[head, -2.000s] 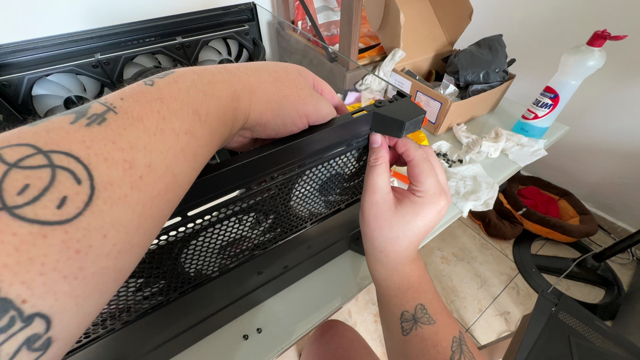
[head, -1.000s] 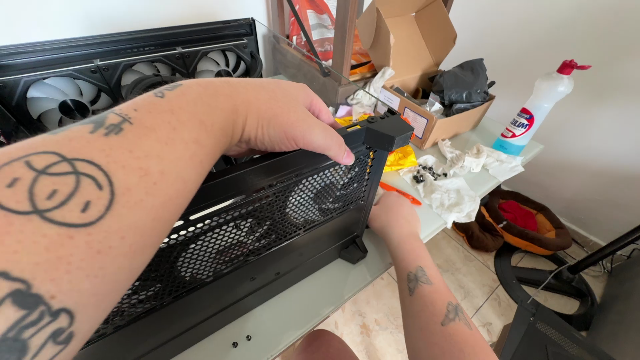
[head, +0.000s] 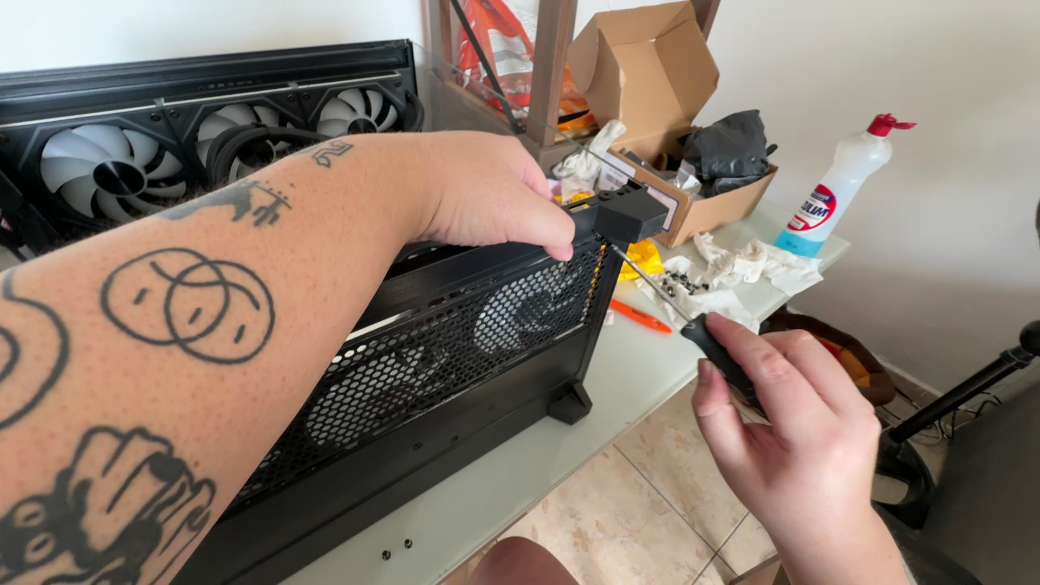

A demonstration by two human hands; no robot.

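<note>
My left hand [head: 504, 199] grips the top edge of a black computer case [head: 479, 398], its thumb on the near side and its fingers hidden behind the frame. In my right hand [head: 788, 406] is a screwdriver [head: 719, 353] with a black handle. Its thin shaft points up and left, and the tip is at the case's upper corner, just under a black corner foot [head: 630, 213]. Whether the tip sits in a screw cannot be told. Fans show behind the case's perforated panel. Beyond my left arm is a row of white-bladed fans [head: 118, 175] in a black frame.
Two small screws [head: 397, 550] lie on the glass tabletop [head: 626, 398] near its front edge. Farther right are an orange tool [head: 640, 315], loose screws on crumpled paper [head: 760, 264], an open cardboard box [head: 723, 203] and a plastic bottle [head: 837, 183]. A second foot [head: 570, 404] rests on the table.
My right hand held the corner foot, then was low behind the case's corner; now it has the screwdriver up at that corner. My left hand stays on the top edge.
</note>
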